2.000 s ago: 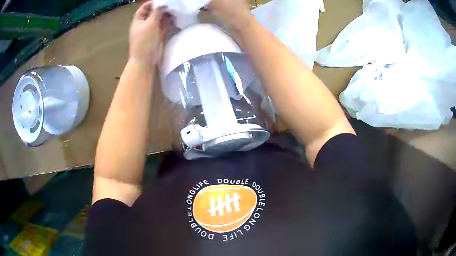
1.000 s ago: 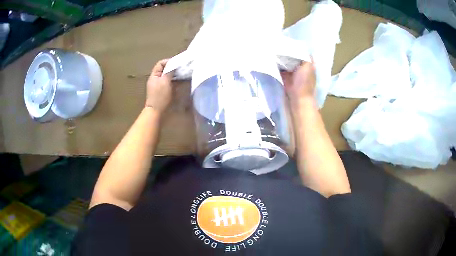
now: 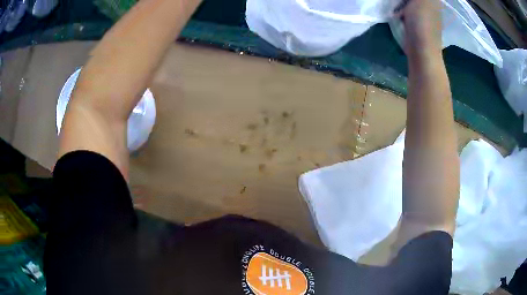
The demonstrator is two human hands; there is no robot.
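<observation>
A white bagged bundle (image 3: 318, 26) lies at the top edge over the green conveyor, rounded and partly cut off. Whether a clear unit is inside cannot be seen. My right hand (image 3: 420, 17) is at the top right, partly cut off, gripping white bag material at the bundle's right end. A loose white flap (image 3: 471, 34) spreads to its right. My left hand is beyond the top edge; only the left arm shows. A clear container unit (image 3: 141, 121) lies at the left on the cardboard, mostly hidden behind my left arm.
The brown cardboard sheet (image 3: 231, 115) has dark spots and a tape mark. A flat white bag (image 3: 358, 196) lies right of centre, with a crumpled bag pile (image 3: 491, 213) at the right. The green conveyor edge (image 3: 231, 49) curves across the top. Another white bundle (image 3: 514, 78) is at the right edge.
The unit and its white bag have left the front of my body; a white bundle is now at the top over the conveyor. Both arms have reached forward, and the left hand has left the picture.
</observation>
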